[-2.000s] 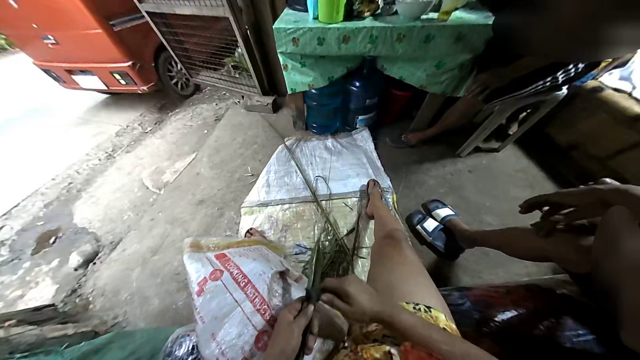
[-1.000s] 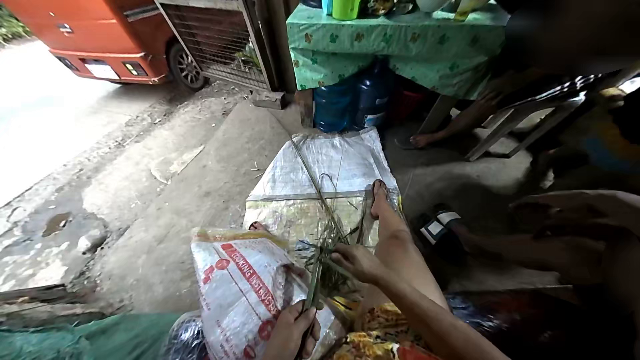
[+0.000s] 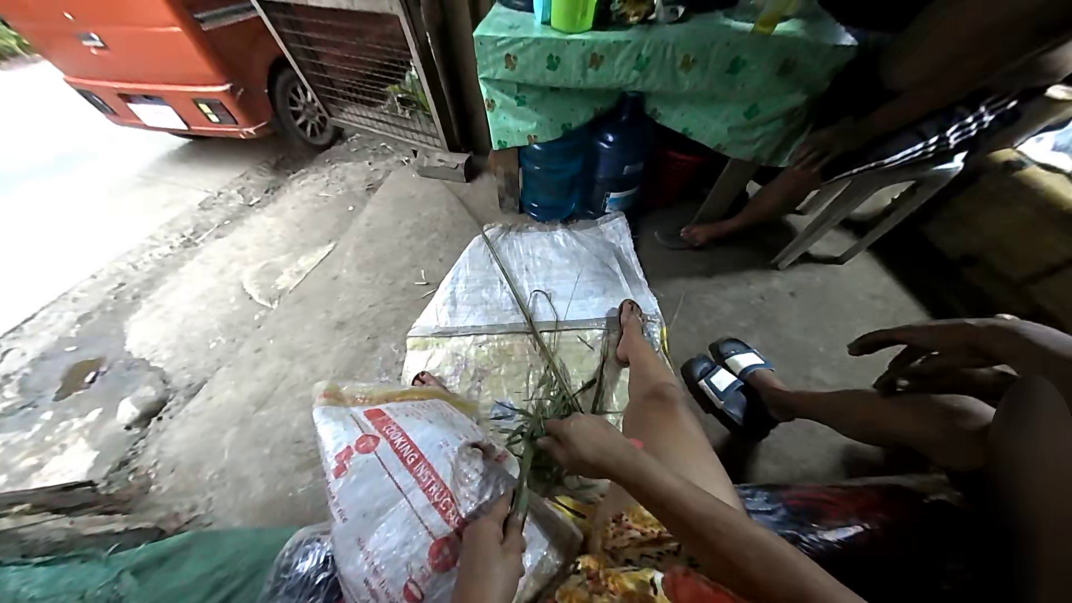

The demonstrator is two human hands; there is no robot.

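My left hand [image 3: 492, 548], low in the view, grips the lower end of a bundle of green plant stems [image 3: 523, 477]. Just up and to the right, my right hand [image 3: 586, 444] is closed on the same bundle where thin leaf strips spread out. One long stem [image 3: 519, 297] runs from the bundle across a flattened woven plastic sack [image 3: 544, 276] on the ground. A white woven sack with red print [image 3: 394, 494] lies over my left leg, beside my left hand. My bare feet are at the flattened sack.
A person's sandalled feet [image 3: 729, 381] and hands [image 3: 946, 356] are at the right. Another person sits on a plastic chair [image 3: 863, 201] behind. Blue water jugs [image 3: 620, 163] stand under a table with a green cloth [image 3: 586, 75]. An orange vehicle [image 3: 167, 59] is at the upper left.
My right hand has moved from beside my left hand up along the bundle, then somewhat back toward it. The person's hands at the right have shifted.
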